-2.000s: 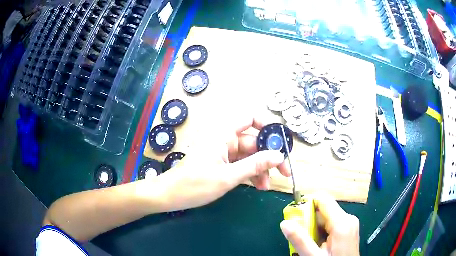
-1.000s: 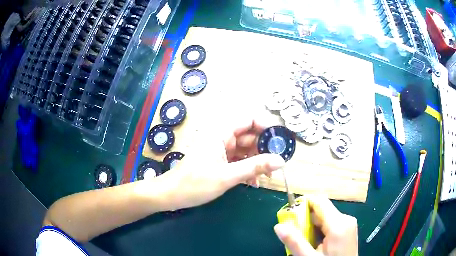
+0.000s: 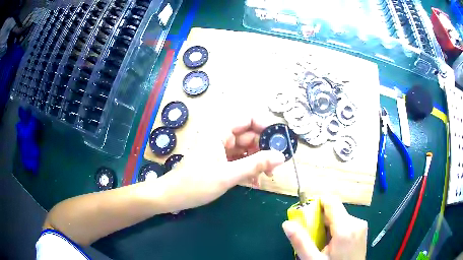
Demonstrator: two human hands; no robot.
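My left hand [image 3: 238, 162] comes in from the lower left and holds a black disc [image 3: 267, 135] by its lower left edge, thumb on the near side. The disc has a ring of pale dots and a silver-grey centre, and faces up towards me. My right hand [image 3: 342, 236], at the bottom edge, grips a yellow-handled tool [image 3: 310, 223]. Its thin metal shaft points up and lies over the right part of the disc's face, its tip near the upper rim. Whether the tip touches the disc cannot be told.
A tan board [image 3: 243, 66] bears loose black discs [image 3: 174, 114] at left and a heap of metal rings [image 3: 309, 114] at right. Clear trays [image 3: 119, 109] stand at left and top right. Blue-handled pliers [image 3: 396, 144], tweezers [image 3: 398, 213] and a red stick [image 3: 415, 218] lie at right.
A second ago the tool's shaft was below the disc, by my left thumb; now it lies up across the disc's right side. Both hands have shifted slightly. The left hand keeps the disc.
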